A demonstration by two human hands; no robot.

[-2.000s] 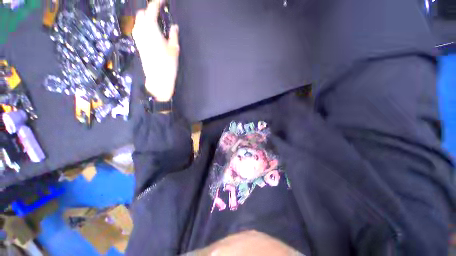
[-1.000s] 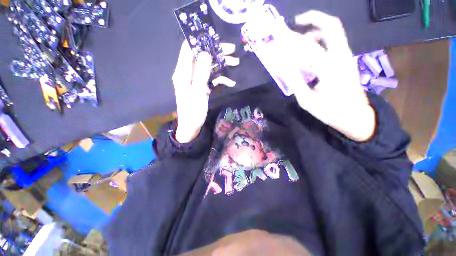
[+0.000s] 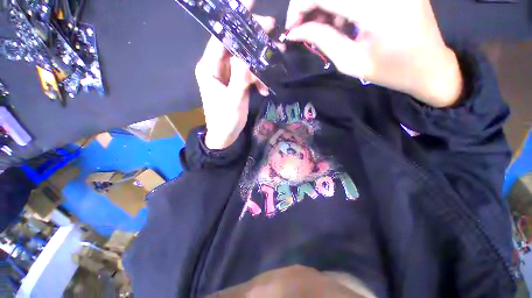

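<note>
A long black circuit board (image 3: 233, 30) with silvery components is held tilted at the top centre. My left hand (image 3: 224, 93) grips it from below and behind, fingers around its lower part. My right hand (image 3: 379, 46) is just right of the board, with its fingers bent and its top cut off by the frame edge. It holds thin red and dark leads (image 3: 317, 52), with a tiny pale connector (image 3: 283, 37) at the fingertips near the board's right edge. Whatever else lies inside the right hand is hidden.
A heap of circuit boards (image 3: 52, 43) lies on the dark bench (image 3: 146, 58) at left. A lilac battery pack (image 3: 14, 127) lies near the left edge. Open cardboard cartons (image 3: 125, 189) and a blue bin edge (image 3: 55, 165) are below the bench.
Both hands came together at the board, the left one first taking hold of it. The right hand's battery pack has dropped from view, and leads and a connector now show at its fingers.
</note>
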